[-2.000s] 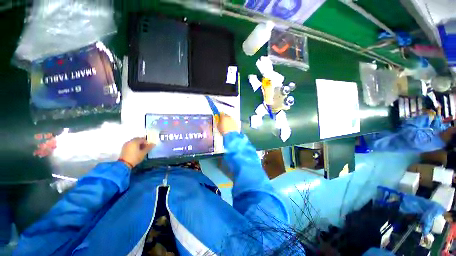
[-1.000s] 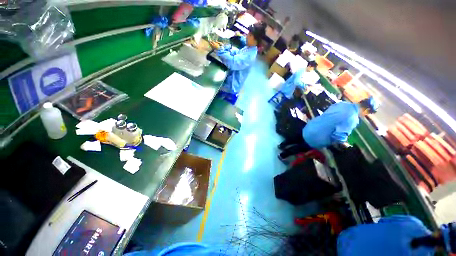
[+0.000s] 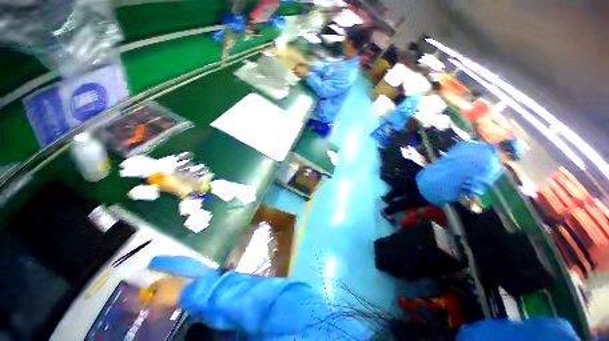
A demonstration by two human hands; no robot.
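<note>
The tablet (image 3: pixel 110 326) with its dark "SMART" printed screen lies on the white mat (image 3: pixel 77 323), cut off by the bottom edge. My right hand (image 3: pixel 163 294) is blurred and over the tablet's right part, with an orange finger cot at a fingertip. A flat blue strip (image 3: pixel 181 266) shows just beyond this hand; blur hides whether the hand holds it. My left hand is out of the picture.
The black tray (image 3: pixel 57 230) stands behind the mat. A dark stick (image 3: pixel 131 253), crumpled wipes (image 3: pixel 197 216), a white bottle (image 3: pixel 90 158) and a white sheet (image 3: pixel 257 125) lie on the bench. A worker (image 3: pixel 334 80) is farther along; a carton (image 3: pixel 284 230) stands below.
The view has swung right and up from the tablet, taking my left hand out of the picture. Since one second ago, my right hand and the blue strip have come into view at the tablet.
</note>
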